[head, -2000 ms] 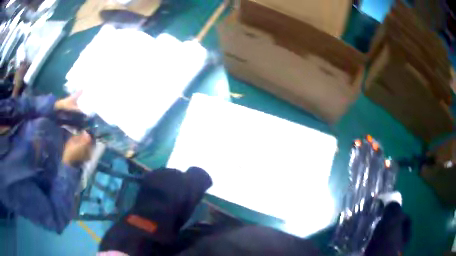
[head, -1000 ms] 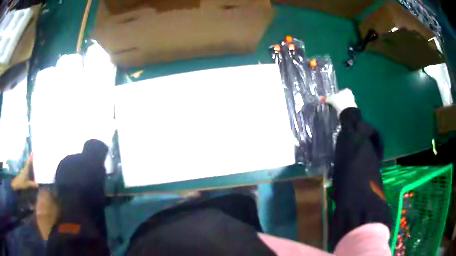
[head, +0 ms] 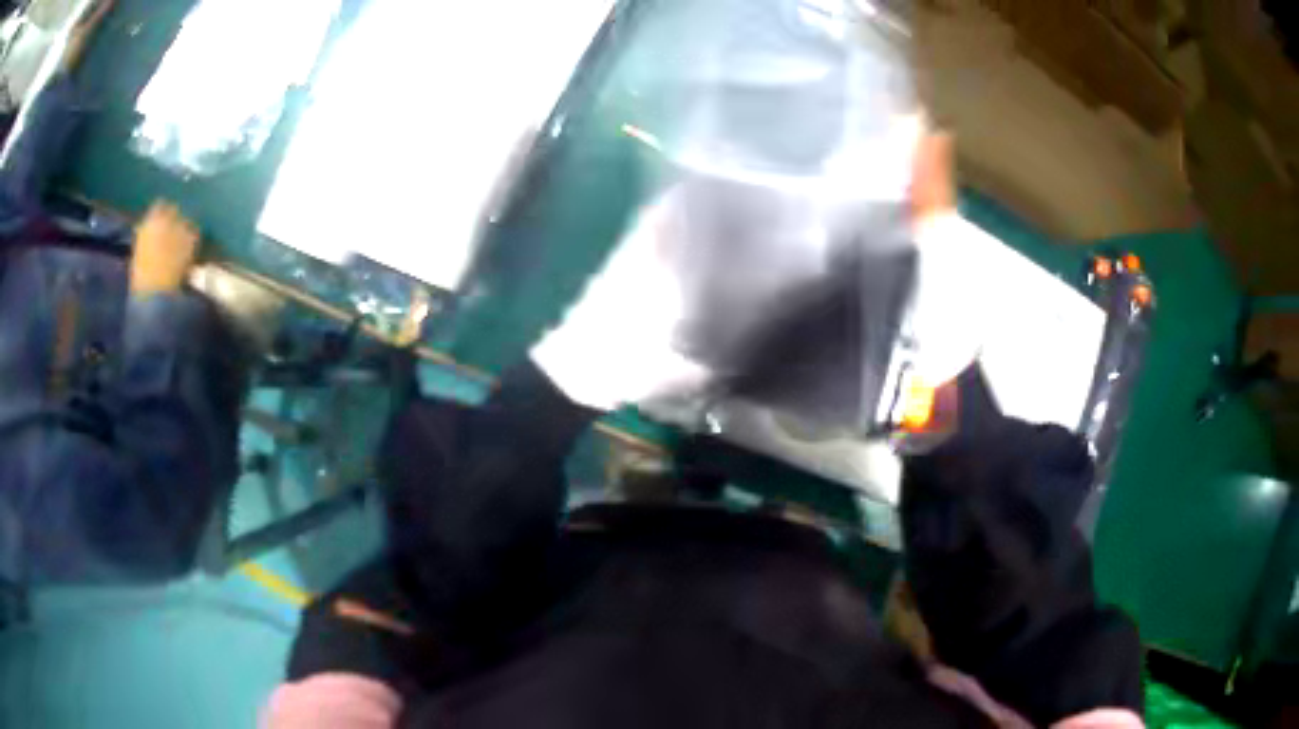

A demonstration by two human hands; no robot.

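A clear plastic bag [head: 776,107], blurred, is spread above the bench in front of me. My right hand [head: 943,264], in a white glove with bare fingertips, grips the bag's right side. My left hand [head: 620,328], white-gloved and blurred, is at the bag's lower left; its fingers cannot be made out. An orange tip [head: 919,405] of a bagged part shows by my right wrist; whether I hold it is unclear. A white panel [head: 1037,331] lies under and right of my hands, partly hidden. Bagged black parts [head: 1125,335] with orange ends lie along its right edge.
Another white panel [head: 428,121] and wrapped white packs [head: 235,79] lie at upper left. A worker's hand [head: 165,248] is at the left bench edge. Cardboard cartons [head: 1061,128] stand at upper right. A black cord [head: 1237,379] lies at right; a green crate [head: 1175,708] shows at lower right.
My right hand has left the bagged black parts and is now raised at the clear bag, which has come into view. My left hand has come to the middle. The view has turned left.
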